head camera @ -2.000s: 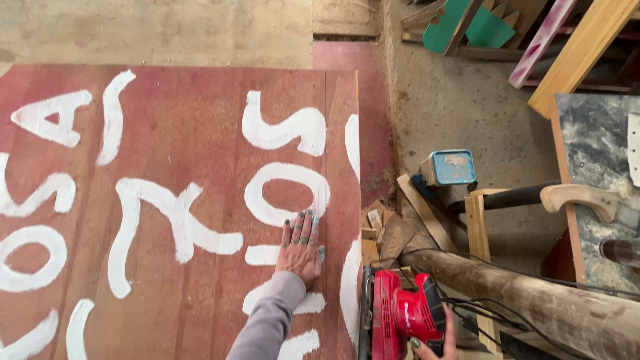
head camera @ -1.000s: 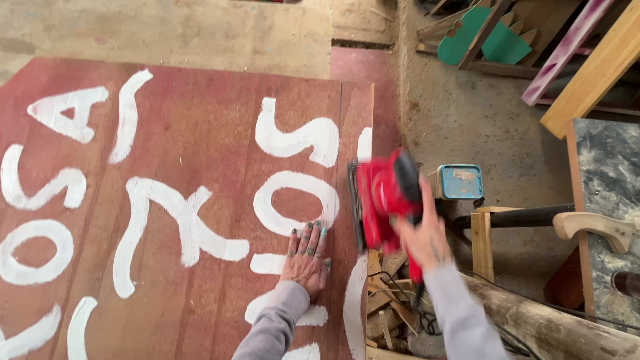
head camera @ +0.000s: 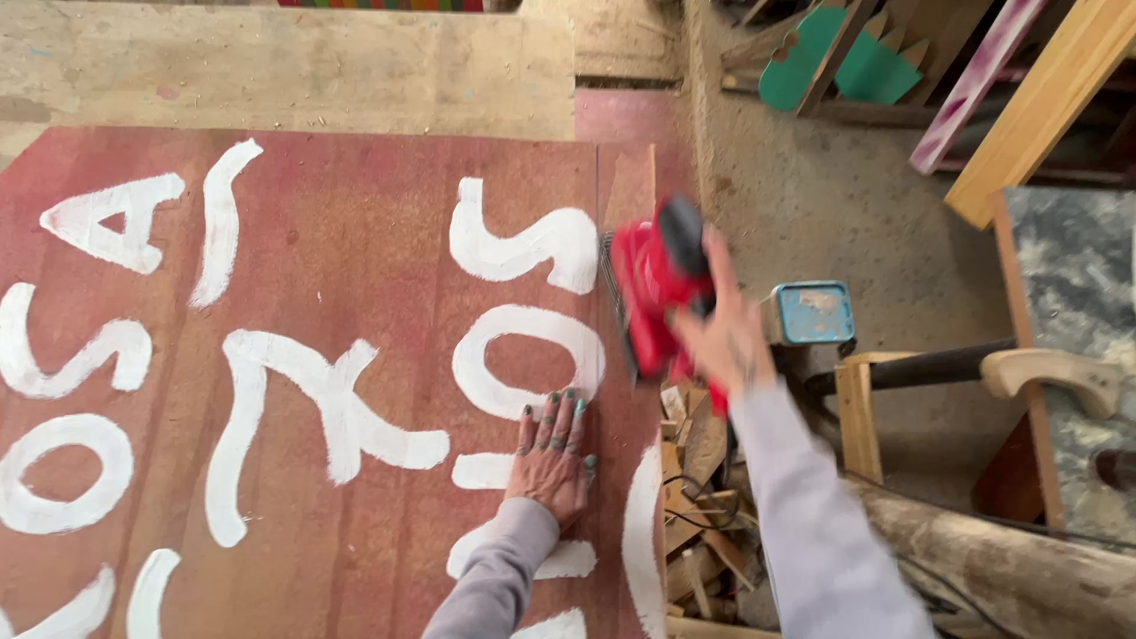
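A reddish-brown wooden board (head camera: 399,293) bearing large white painted lettering fills the left and middle of the view. My left hand (head camera: 552,461) lies flat on it near the right edge, fingers slightly apart, holding nothing. My right hand (head camera: 729,333) grips a red and black power sander (head camera: 652,284), somewhat blurred, at the board's upper right edge. The sander's flat base faces left, toward the lettering; whether it touches the board I cannot tell. A dark pencil-like line runs along the board close to this edge, left of the sander's upper part.
Wood offcuts (head camera: 710,532) and a black cable lie beside the board's right edge. Farther right are a blue-lidded tub (head camera: 812,312), a log (head camera: 1003,555), a paint-stained tabletop (head camera: 1078,266) with a curved wooden piece (head camera: 1056,377), and leaning planks (head camera: 1034,115). A pale wooden surface (head camera: 293,71) extends beyond the board.
My right hand and the sander have moved from the lower right up along the board's right edge. My left hand remains flat on the board.
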